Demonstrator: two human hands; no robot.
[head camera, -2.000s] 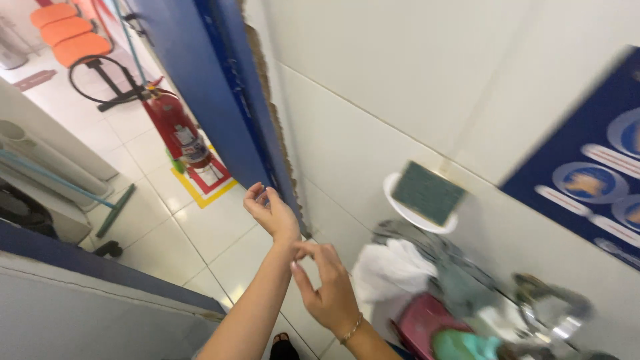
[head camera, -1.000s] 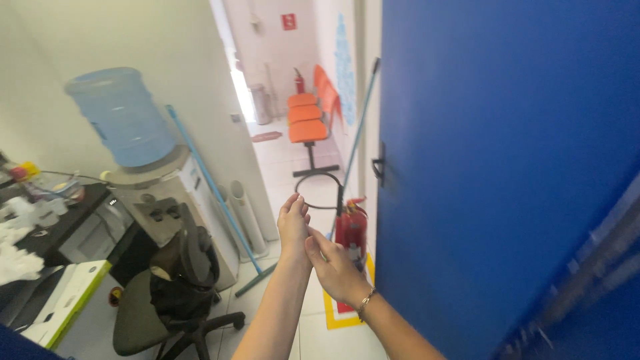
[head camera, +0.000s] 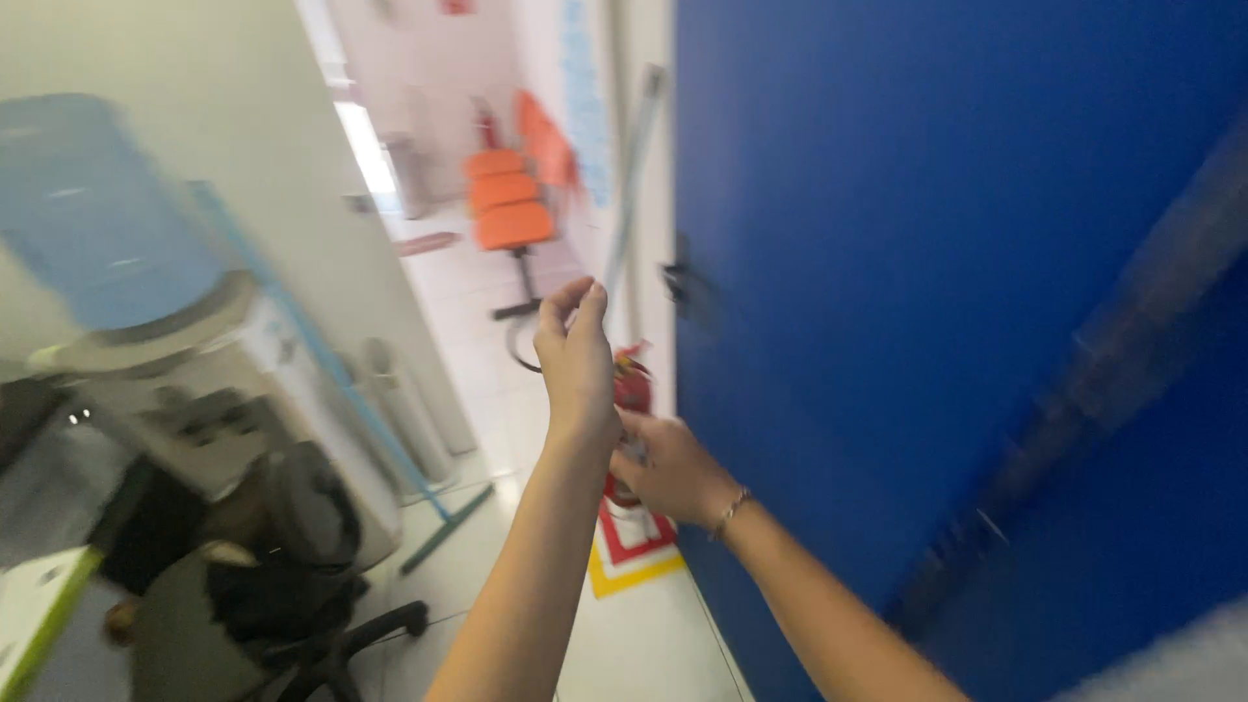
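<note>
My left hand (head camera: 577, 361) is raised in mid-view, fingers bent upward, with no object seen in it. Just below and to its right, my right hand (head camera: 673, 466) wears a bracelet (head camera: 731, 514) on the wrist; its fingertips are at my left wrist, and whether they touch it cannot be told. Behind the hands a red fire extinguisher (head camera: 632, 385) stands partly hidden over a red and yellow floor marking (head camera: 636, 575). The blue door (head camera: 877, 292) with a dark handle (head camera: 675, 281) is to the right of both hands.
On the left are a water dispenser (head camera: 312, 429) with a blue bottle (head camera: 107, 214), a blue-handled squeegee (head camera: 322, 346) and a black office chair (head camera: 312, 507). Orange seats (head camera: 512, 224) stand beyond the doorway. Another pole (head camera: 634, 166) leans beside the door frame.
The view has swung from the tiled wall with the sponge to the doorway. My right hand has slid from beside my left hand down toward the left wrist since one second ago.
</note>
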